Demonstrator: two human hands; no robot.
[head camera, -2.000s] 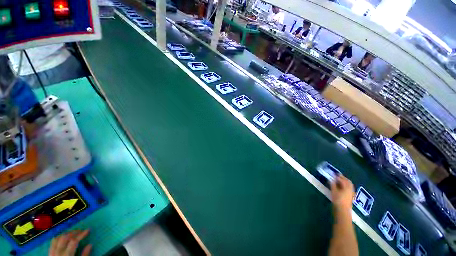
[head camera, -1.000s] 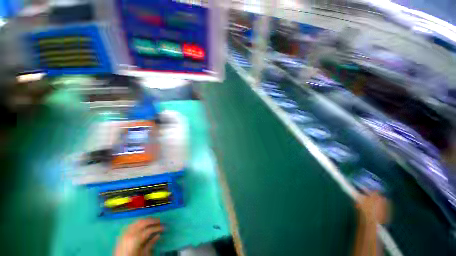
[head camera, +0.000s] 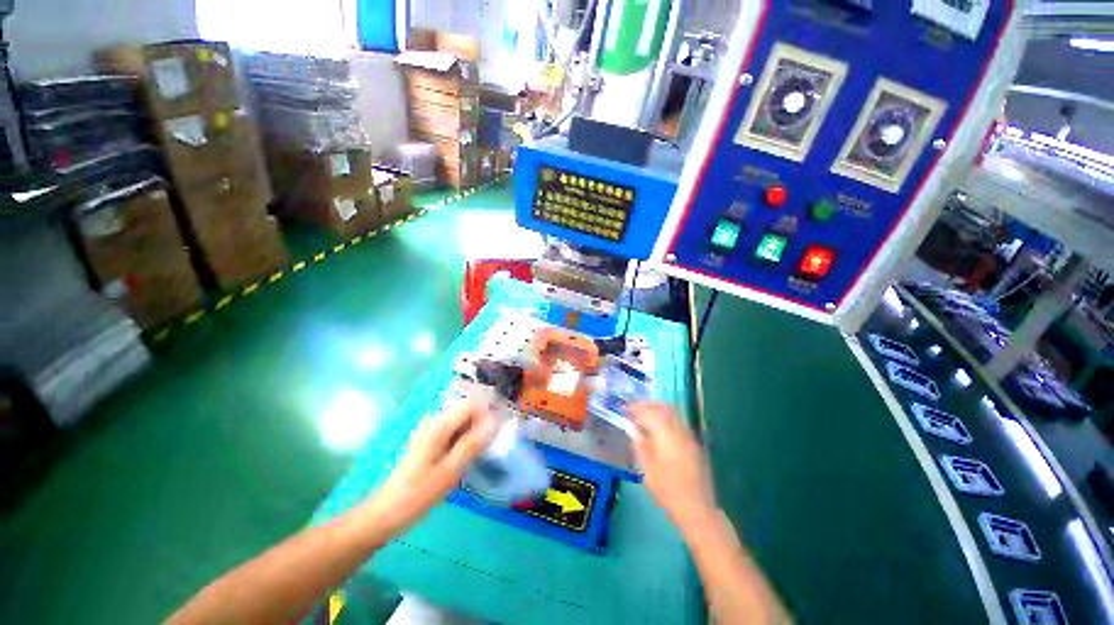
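The orange-brown fixture (head camera: 562, 379) stands on the silver perforated base plate (head camera: 501, 336) below the press head (head camera: 578, 283). No housing shows in it; a small pale patch is at its middle. My left hand (head camera: 455, 442) is left of the fixture and holds a pale, blurred flat part (head camera: 507, 466) over the front of the blue base. My right hand (head camera: 666, 454) is right of the fixture, its fingers on a second blurred housing (head camera: 617, 397) beside the fixture. The left part covers some of the black label with the yellow arrow (head camera: 567, 501).
The control box (head camera: 843, 134) hangs at the upper right. The green conveyor (head camera: 782, 452) runs along the right, with a row of housings (head camera: 972, 475) beyond its white line. Stacked cartons (head camera: 202, 183) stand on the floor at the left. The turquoise bench (head camera: 489, 568) lies in front.
The view has turned left to the press. The housing seen in the fixture is out of it. My left hand has gained a flat part; my right hand has come from the conveyor to the fixture.
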